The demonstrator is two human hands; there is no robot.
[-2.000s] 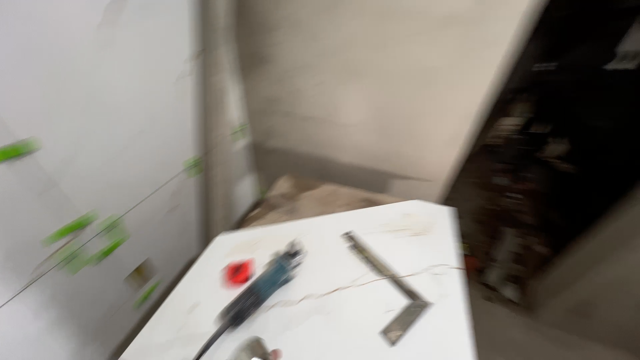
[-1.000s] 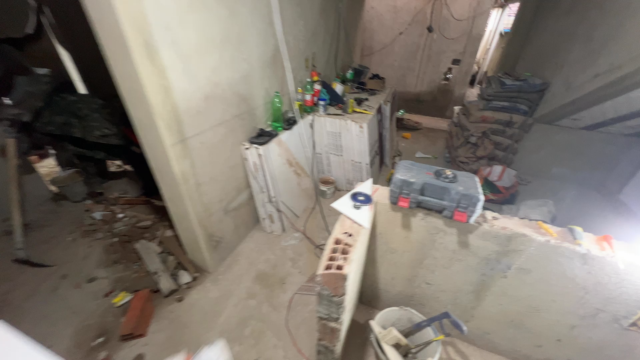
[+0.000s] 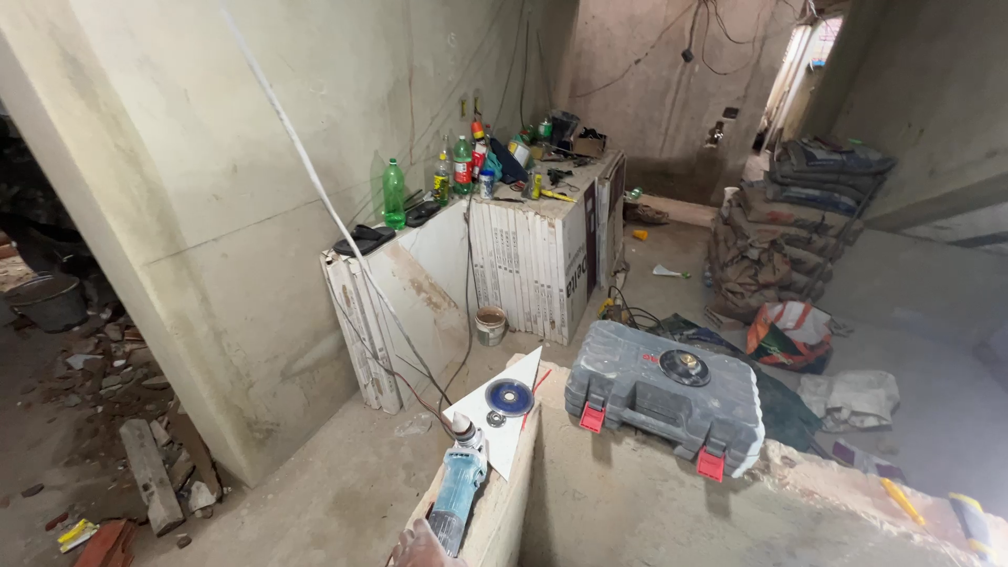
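At the bottom centre, my left or right hand, which of the two I cannot tell, is at the rear end of a teal angle grinder [image 3: 459, 488]; its grip is mostly out of frame. The grinder lies along the top of a low wall, with a cone-shaped bit [image 3: 461, 425] on its head pointing up. Just beyond it, a blue-rimmed cutting disc [image 3: 509, 397] and a small metal flange [image 3: 495, 419] rest on a white triangular tile offcut [image 3: 504, 447]. A black round backing pad [image 3: 684, 368] sits on a grey tool case [image 3: 661, 402] with red latches.
The low wall [image 3: 630, 504] runs across the foreground, with a yellow-handled tool [image 3: 902, 502] at right. Behind stand boxed tiles [image 3: 524, 268], green bottles [image 3: 394, 193], a small bucket [image 3: 491, 326] and stacked sacks [image 3: 756, 244]. Rubble [image 3: 118, 378] and a board [image 3: 150, 476] lie left.
The view has swung from a white board to the low wall, then moved along it. The angle grinder and a hand now show at the wall, where neither showed one second ago.
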